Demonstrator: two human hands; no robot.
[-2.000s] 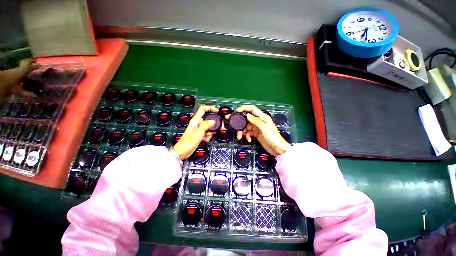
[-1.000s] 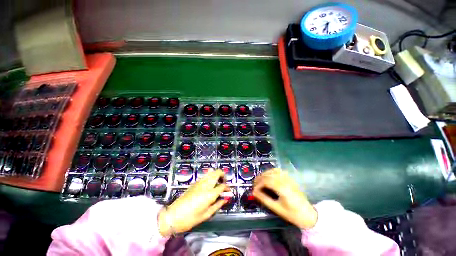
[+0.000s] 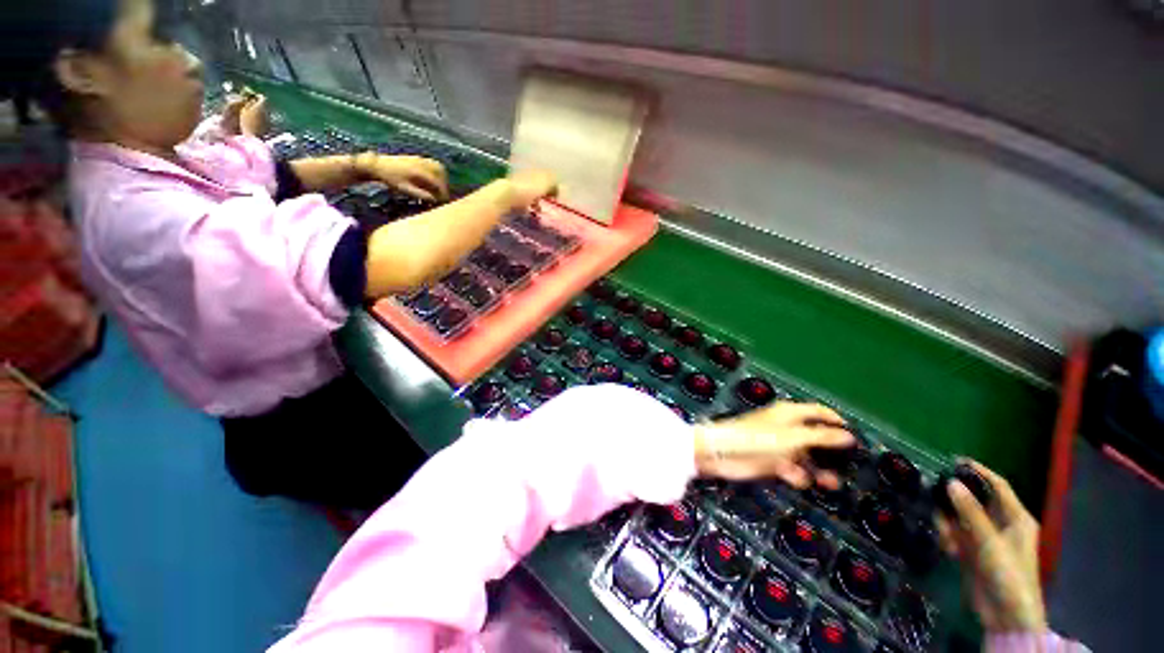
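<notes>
The clear blister tray lies in front of me, holding many round black watch modules. Many show a red mark; two at the near left corner look silvery white. My left hand is over the tray's far left part, fingers spread around a dark disc; whether it grips the disc is unclear. My right hand is at the tray's far right side with a black disc between thumb and fingers. A second blister tray of red-marked discs lies to the left, partly hidden by my left sleeve.
At left, a person in a pink top reaches over clear trays on an orange-red mat. A beige panel stands behind it. The green bench mat runs along the grey wall. A black mat with red edge and part of the blue clock are at right.
The view has swung left, bringing the neighbouring person into sight. My hands have moved from the tray's near edge to its far side and spread apart. A black disc now shows in my right hand.
</notes>
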